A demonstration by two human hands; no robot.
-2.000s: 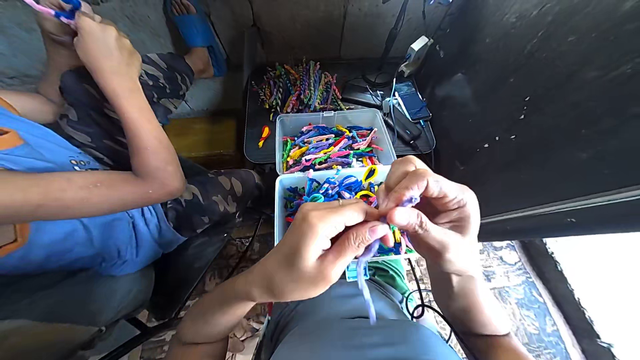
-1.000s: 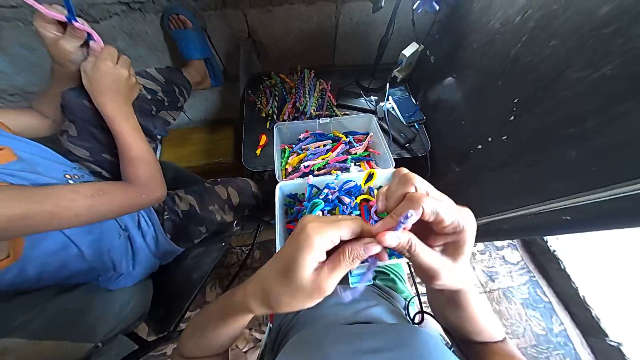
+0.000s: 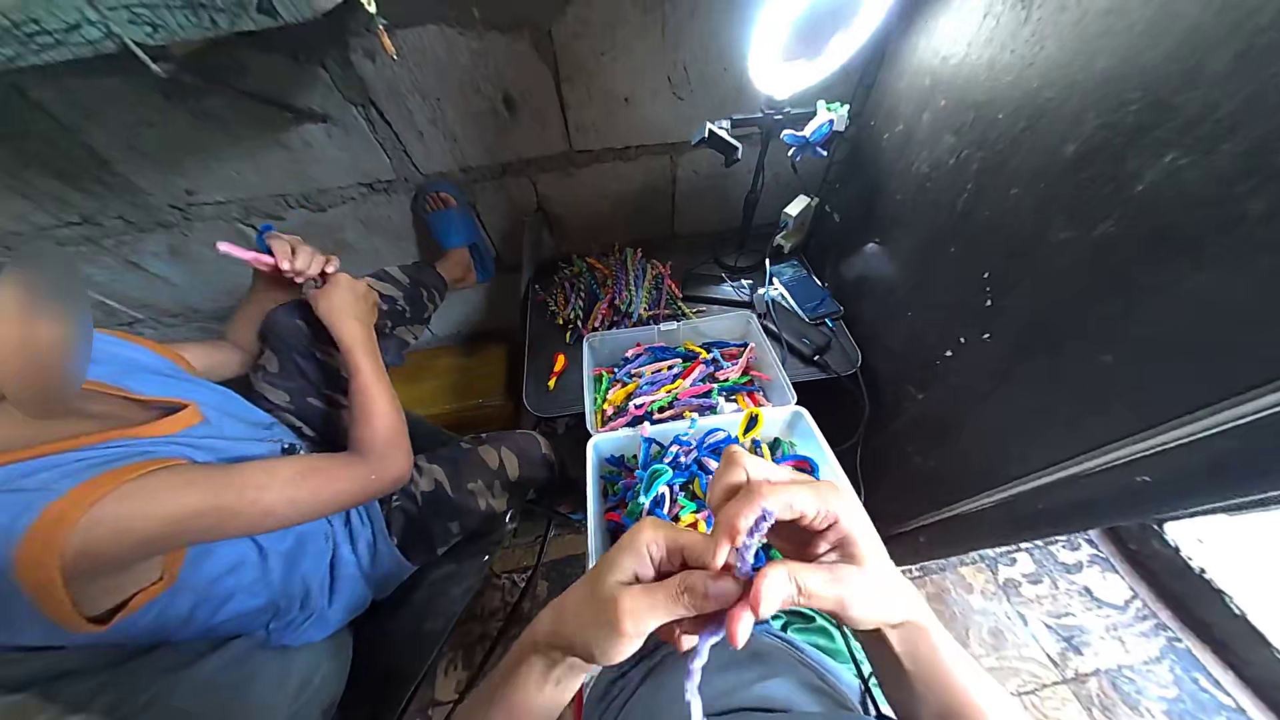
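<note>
My left hand (image 3: pixel 655 590) and my right hand (image 3: pixel 810 550) meet above my lap, both pinching a twisted lilac fuzzy strand (image 3: pixel 755 540). One end of it stands up between the fingers and the other hangs below them. Beyond the hands is a white plastic container (image 3: pixel 597 480) of looped pieces, mostly blue with some yellow and red; the hands hide part of it. Behind it, an open clear plastic box (image 3: pixel 590 375) holds multicoloured fuzzy strands.
A small black table (image 3: pixel 540 385) bears a pile of twisted strands (image 3: pixel 620 290), a smartphone (image 3: pixel 805 290), cables and a lit ring light (image 3: pixel 815 45). At left sits a person (image 3: pixel 250 490) holding a pink strand (image 3: pixel 245 255). A dark panel (image 3: pixel 1060 250) rises at right.
The view has tilted up, bringing in the ring light. My hands stay together on the lilac strand. The other person's hands have moved closer to their knee.
</note>
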